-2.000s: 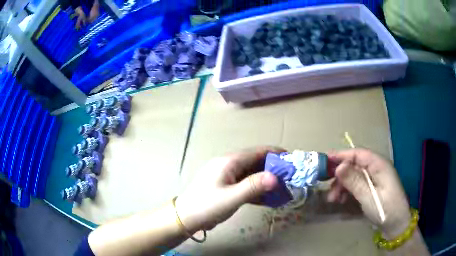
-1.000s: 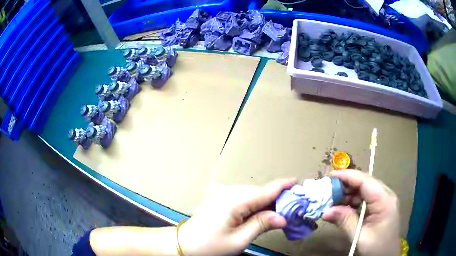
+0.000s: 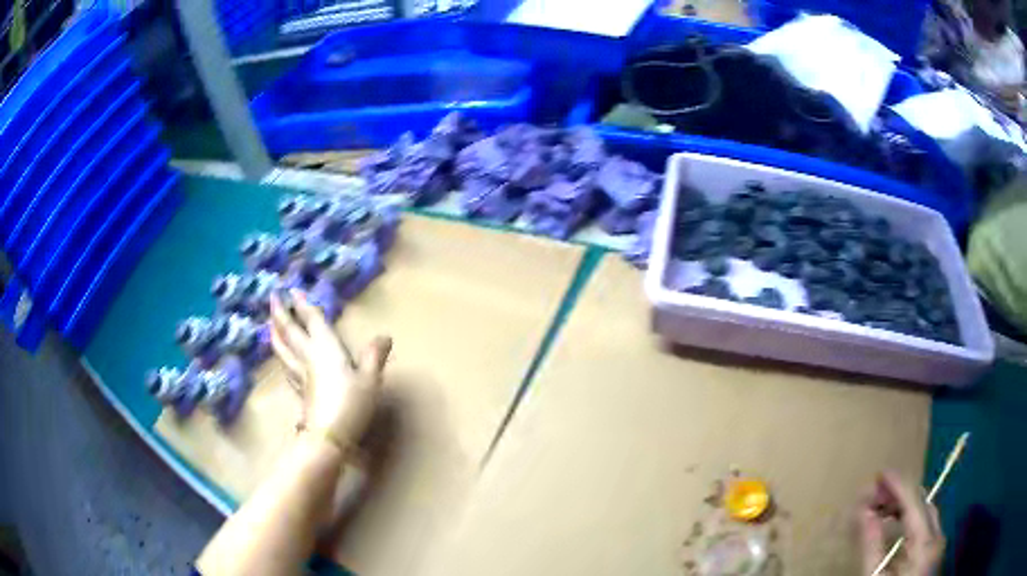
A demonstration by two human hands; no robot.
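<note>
My left hand (image 3: 327,377) is at the left, blurred, fingers and thumb spread with nothing between them. Its fingertips are beside the rows of assembled figurines (image 3: 231,326), purple below with white middles and grey tops. The fingers partly hide some figurines. My right hand (image 3: 904,523) is at the lower right edge, partly cut off, holding the thin pale applicator stick (image 3: 949,464), yellowish tip up. The orange cap (image 3: 747,498) lies on the cardboard (image 3: 608,439), with the clear glue cup (image 3: 734,554) just below it.
A heap of purple body pieces (image 3: 512,174) lies at the back. The pale lilac tub (image 3: 788,347) holds many dark caps (image 3: 811,248). Blue trays (image 3: 85,191) are stacked at left, with more behind. A long dark object is faintly visible at the lower right.
My left hand has moved from the front centre to the figurine rows and let go of the figurine. My right hand has let go too and moved right, keeping the stick. The view has shifted.
</note>
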